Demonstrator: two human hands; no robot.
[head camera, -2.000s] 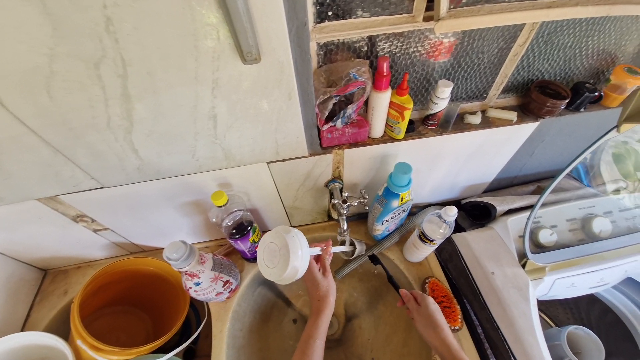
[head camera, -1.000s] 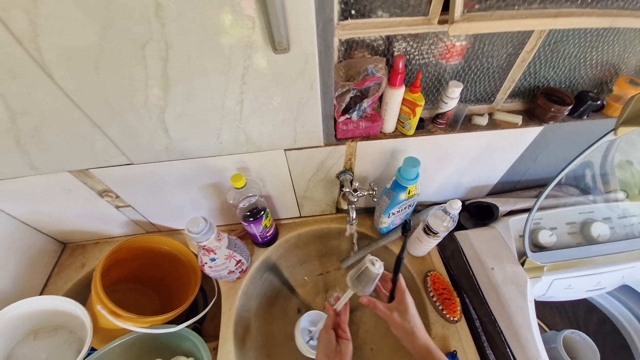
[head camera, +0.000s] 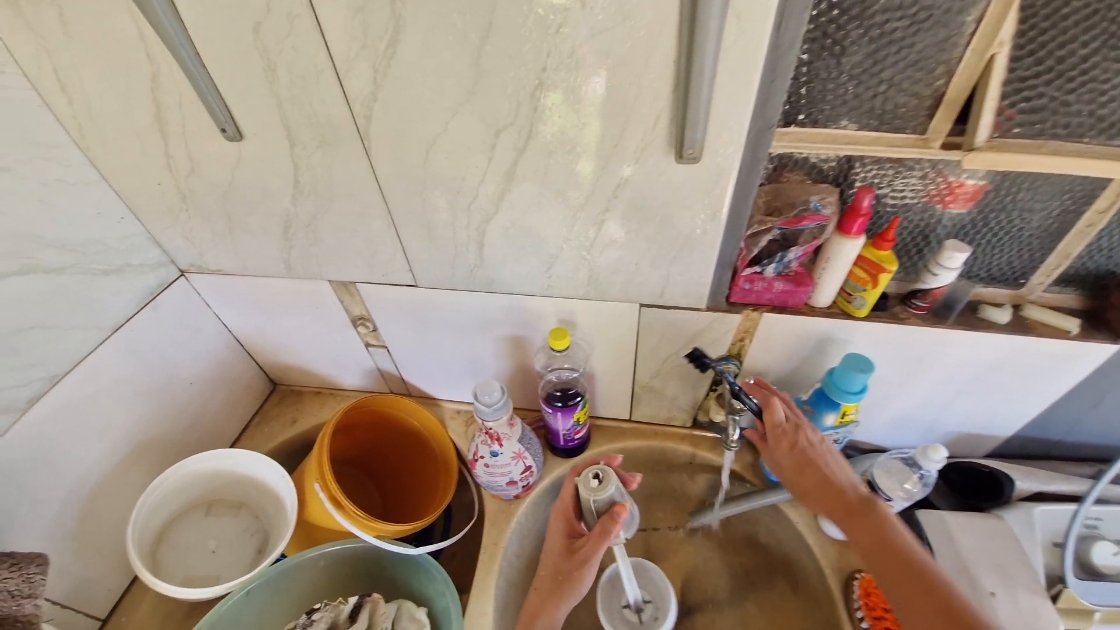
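My left hand (head camera: 582, 529) holds a grey-white plastic handle part (head camera: 605, 500) with a hole in its end; a thin white stem runs down from it to a round white cup (head camera: 637, 597) low over the sink (head camera: 512, 560). At the metal tap (head camera: 735, 430), my right hand (head camera: 787, 437) holds a black-handled brush (head camera: 726, 378) between its fingers, its bristles pointing left. Whether the fingers also touch the tap handle cannot be told. Water runs from the spout. A blue bottle (head camera: 842, 394) stands partly behind my right hand.
Left of the sink are a softener-type bottle (head camera: 506, 459), a purple-labelled bottle (head camera: 564, 411), an orange bucket (head camera: 385, 464), a white tub (head camera: 210, 525) and a green basin (head camera: 350, 569) holding cloth. A grey hose (head camera: 744, 506) crosses the sink's right side. An orange-bristled brush (head camera: 872, 602) lies at right.
My right hand has moved from beside the white part up to the tap, with the black brush still in it. The view has swung left.
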